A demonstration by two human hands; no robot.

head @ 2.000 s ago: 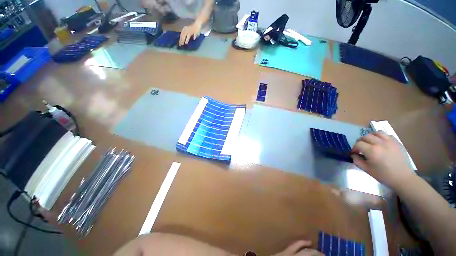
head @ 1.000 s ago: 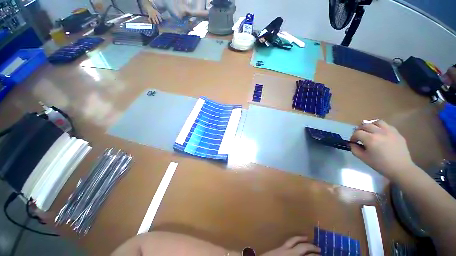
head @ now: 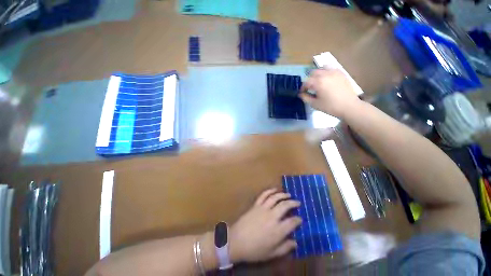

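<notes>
A blue solar cell string (head: 315, 215) with pale parallel lines lies on the brown tabletop. My left hand (head: 269, 223) rests beside it, palm down with fingers apart, fingertips on its left edge. My right hand (head: 328, 92) pinches the right edge of a dark solar cell piece (head: 284, 97) over the grey mat (head: 215, 102). I cannot tell whether this piece touches the mat. A stack of finished strings (head: 142, 116) with two white edge strips lies on the left mat. White strips lie right of the string (head: 344, 180) and at left (head: 106, 213).
Dark solar cells (head: 259, 42) are stacked behind the mat, with a small cell piece (head: 194, 49) beside them. Silver ribbons lie at left (head: 37, 232) and right (head: 377, 188). White strips (head: 338, 70) lie behind my right hand. A round white-topped object (head: 457, 116) and blue tray (head: 439, 54) are at right.
The view has swung right and down. My right hand still holds the dark piece, whose face now shows more fully. More of my left hand and the blue string shows.
</notes>
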